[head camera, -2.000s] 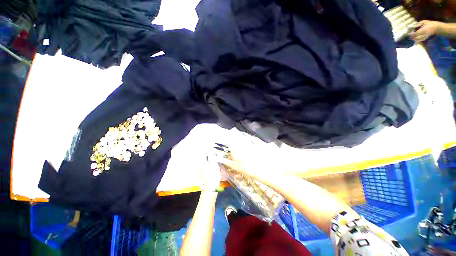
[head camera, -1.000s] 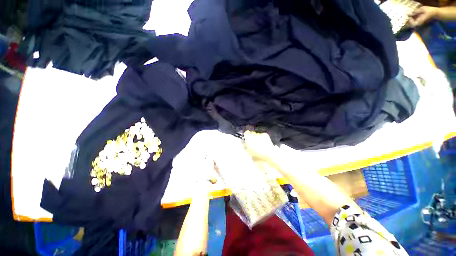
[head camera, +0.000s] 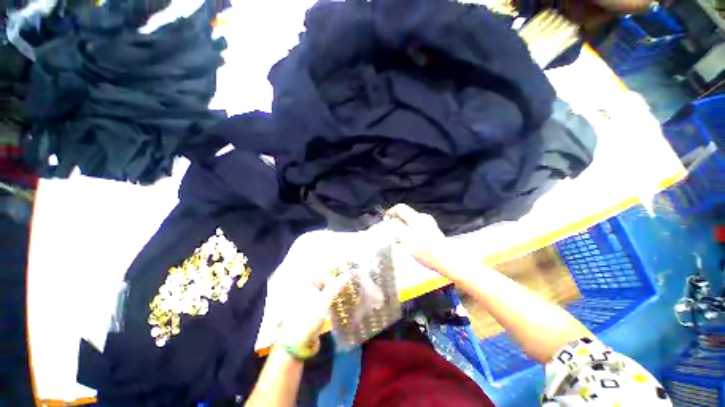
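A clear plastic button tray (head camera: 367, 298) with rows of small gold dots hangs over the table's front edge, above the red apron. My left hand (head camera: 314, 306) grips its left side. My right hand (head camera: 412, 230) is closed near its upper end, fingers bent; a thin dark tip shows at the fingers, too blurred to name. Whether this hand touches the tray is washed out. A loose pile of gold and whitish buttons (head camera: 199, 286) lies on a dark garment piece (head camera: 203, 350) at the left.
A large navy garment heap (head camera: 429, 119) lies behind my hands. A greyer-black pile (head camera: 119, 103) is at the upper left. More trays (head camera: 550, 38) lie at the upper right. Blue crates (head camera: 612, 270) stand below the table's yellow-orange edge (head camera: 548, 237). Clear plastic (head camera: 119, 306) lies at the left.
The tray has turned more upright and shifted left, with my left hand now on its left side. The view has shifted. The other person's hand at the upper right is gone.
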